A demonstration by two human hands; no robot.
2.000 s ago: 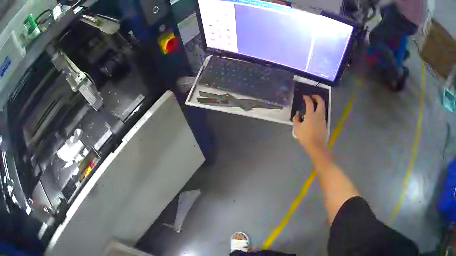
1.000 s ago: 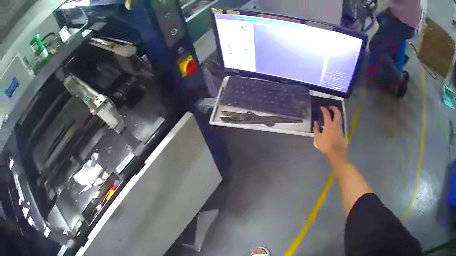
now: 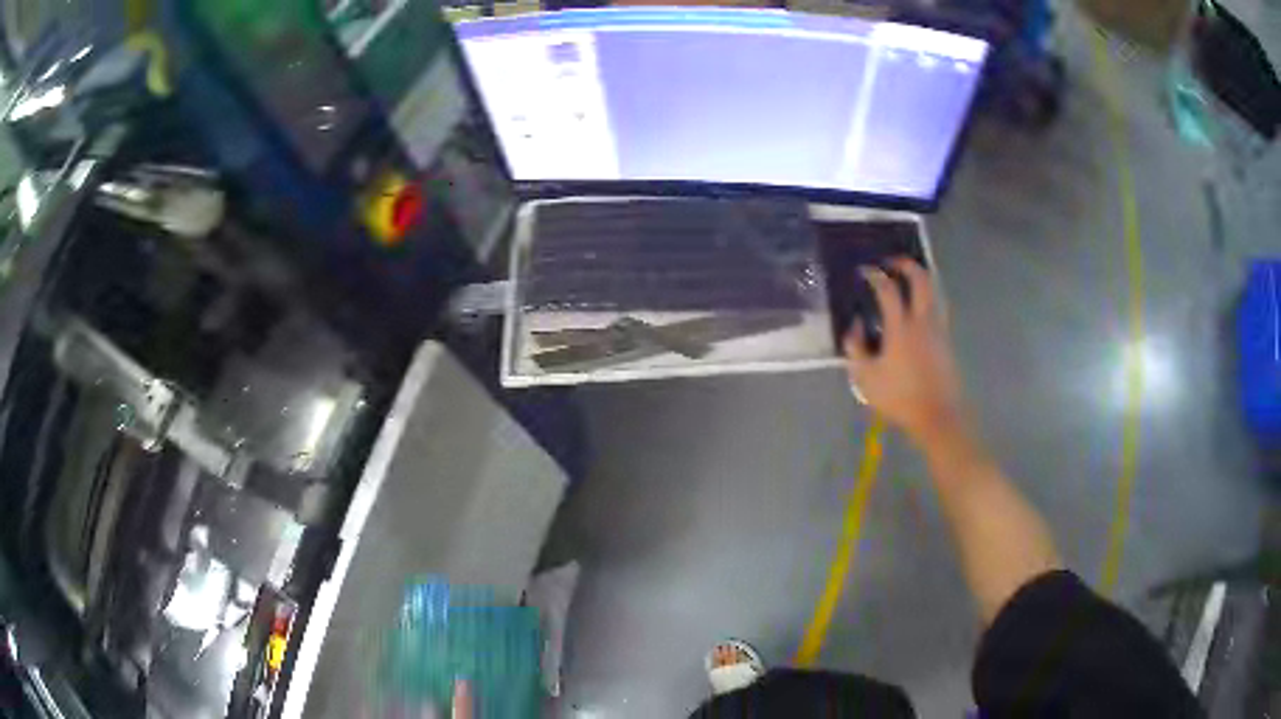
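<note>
My right hand (image 3: 906,363) rests over the small black mouse (image 3: 868,334), fingers curled on it, on the black mouse pad (image 3: 846,250) at the tray's right end. The black keyboard (image 3: 667,256) lies left of it under clear film. The lit monitor (image 3: 731,106) stands above. A blurred green bare PCB panel (image 3: 492,649) is at the bottom left. My left hand (image 3: 462,700) shows only as a blurred fingertip against the panel at the picture's bottom edge; the rest is cut off.
The open stencil printer (image 3: 155,407) is at left, with a pale panel (image 3: 436,492) along its side. A red emergency stop (image 3: 395,207) sits beside the tray. Crossed thin strips (image 3: 639,340) lie below the keyboard. A sandalled foot (image 3: 732,666) is on the floor.
My left fingertip and the green panel have come into view at the bottom. My right hand stays on the mouse. The view has turned, and the person at the upper right is mostly out of it.
</note>
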